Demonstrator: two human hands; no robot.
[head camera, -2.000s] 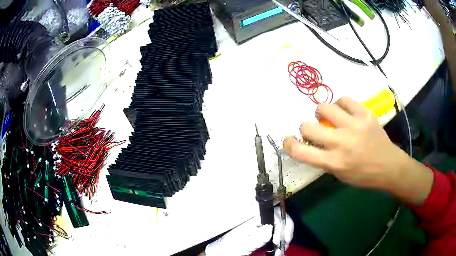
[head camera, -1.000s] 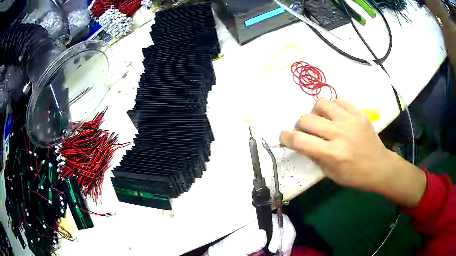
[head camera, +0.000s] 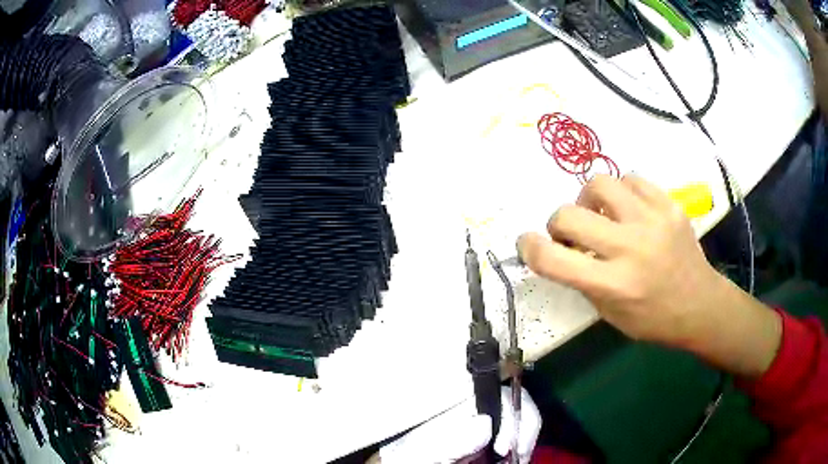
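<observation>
My left hand, in a white glove and cut off by the bottom edge, holds the soldering iron upright with its tip away from me. A thin bent solder guide tube is clamped beside the iron, its end near the iron's tip but apart from it. My bare right hand is closed around a tool with a yellow-orange handle. The handle's end shows behind the hand. A thin grey end shows at the fingertips, close to the guide tube's end; whether they touch is unclear.
A long stack of black panels lies left of the iron. Red leads, a tangled green-black heap and a clear round hood are farther left. Red loops lie beyond my right hand. A box with a blue display stands behind.
My right hand has closed further over the orange-handled tool, and its grey end now shows near the guide tube. The iron has shifted slightly. The whole view has drifted a little.
</observation>
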